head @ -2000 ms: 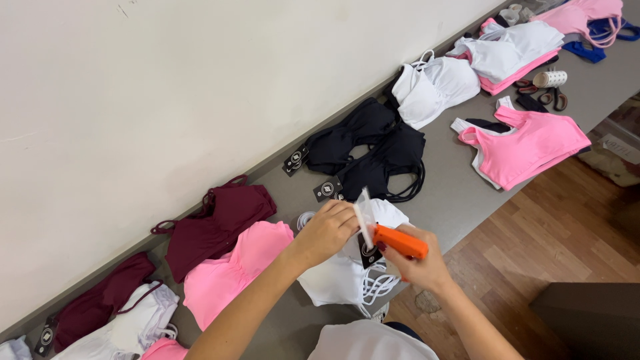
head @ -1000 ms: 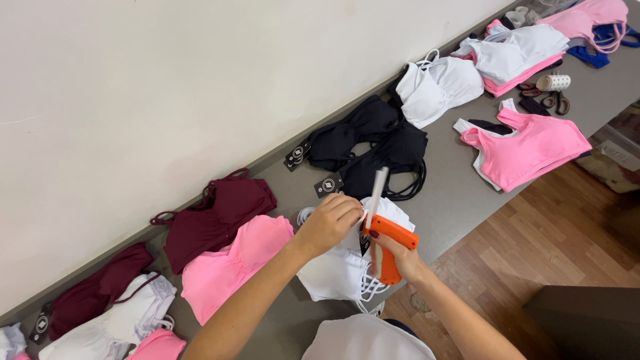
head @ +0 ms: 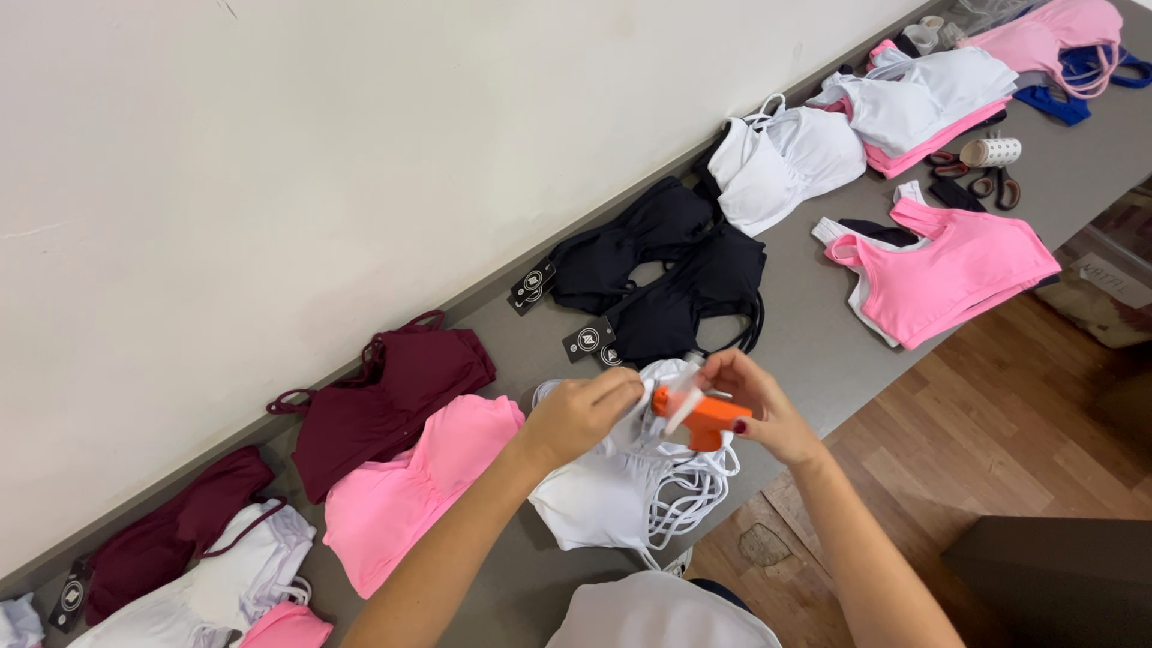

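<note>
My left hand (head: 585, 418) pinches a white strap above a white bikini top (head: 594, 499) with many thin straps, lying near the table's front edge. Right of it, my right hand (head: 760, 405) holds an orange tagging gun (head: 706, 418), its thumb at the gun's rear end and its fingers raised around the far side. A translucent white strip at the gun is blurred, and the needle tip cannot be made out. Just beyond the hands lie black bikini tops (head: 688, 297) with black hang tags (head: 588, 339).
Along the grey table (head: 486, 576) lie burgundy tops (head: 387, 396), a pink top (head: 423, 486), white tops (head: 783, 162) and a pink crop top (head: 954, 270). Scissors (head: 994, 187) and a patterned roll (head: 990, 151) sit farther right. The wall borders the far edge.
The orange tagging gun has turned in my right hand: upright a second ago, it now lies more level. The right hand's fingers have opened out from its handle. My left hand stays nearly in place.
</note>
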